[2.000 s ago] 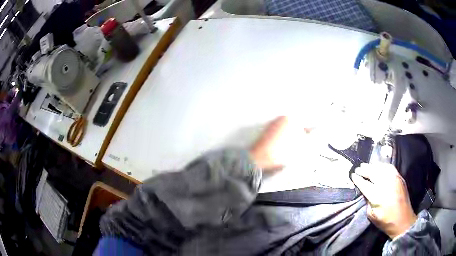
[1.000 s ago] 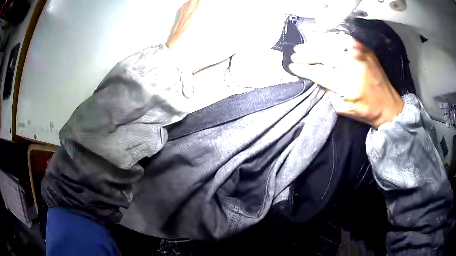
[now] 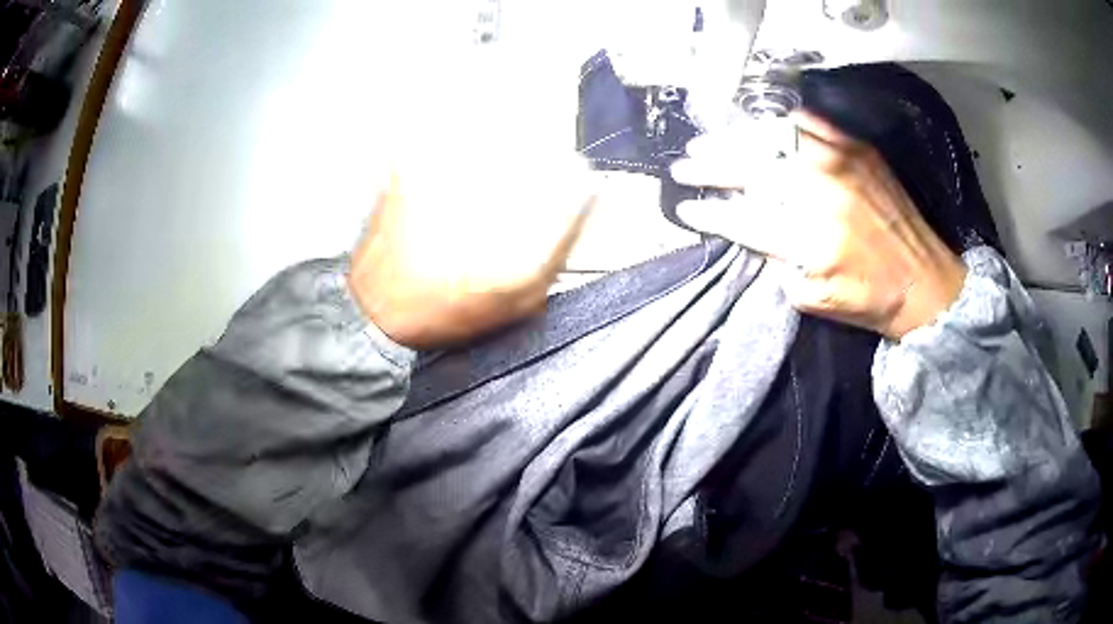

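Note:
A dark denim garment (image 3: pixel 488 488) hangs over the table's front edge, its paler grey inside showing in folds. A dark folded band (image 3: pixel 610 293) runs along its upper edge. My right hand (image 3: pixel 830 232) is shut on the gathered cloth beside the machine's needle area, fingertips washed out by glare. A dark cloth corner with pale stitching (image 3: pixel 613 116) lies left of the metal presser parts. My left hand (image 3: pixel 470 262) is over the table at the band's left part, blurred and overexposed; whether it touches the band is unclear.
The white sewing machine head (image 3: pixel 903 27) is at the top right, with a round metal part (image 3: pixel 854 10). The white table (image 3: pixel 220 207) has a wood-coloured strip (image 3: pixel 76 183) at the left. A dark phone-like object (image 3: pixel 42 250) lies beyond it. Papers (image 3: pixel 61 536) show at lower left.
The view has tilted down toward the garment. My left hand has come down and right from the upper table to near the band. My right hand stays on the cloth by the machine.

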